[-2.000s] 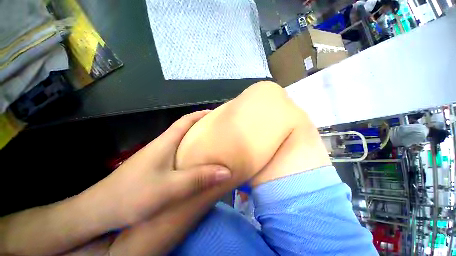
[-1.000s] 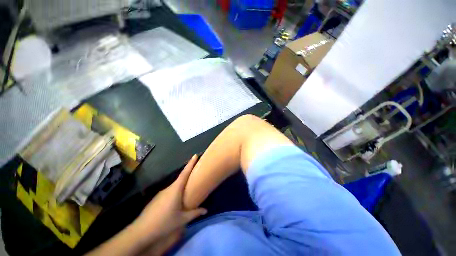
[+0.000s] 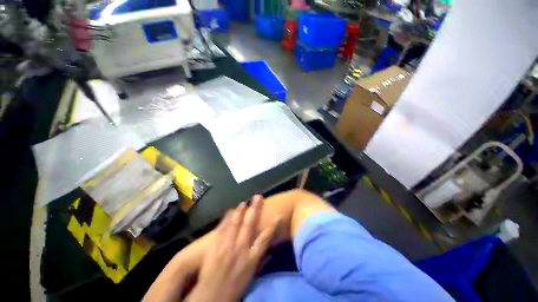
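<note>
My left hand (image 3: pixel 233 250) lies across my bare right forearm near the elbow, fingers slightly spread, with no object in it. My right arm bends in front of me in a blue sleeve; my right hand is not seen, hidden or cut off at the bottom. The padded work rest (image 3: pixel 133 186), a stack of whitish wrapped pads over a dark block, sits left of my hands on yellow-black hazard tape (image 3: pixel 97 236). No hand touches it.
Textured translucent sheets (image 3: pixel 265 138) lie on the dark green bench (image 3: pixel 192 153). Behind stands a white screw feeder (image 3: pixel 141 44). A dark suspended tool hangs blurred at upper left. A cardboard box (image 3: pixel 368 106), white panel (image 3: pixel 448 88) and blue bin (image 3: pixel 466 268) are right.
The view has swung up and left, bringing in the feeder and more bench. My left hand has gone from gripping around the right arm to lying over the forearm.
</note>
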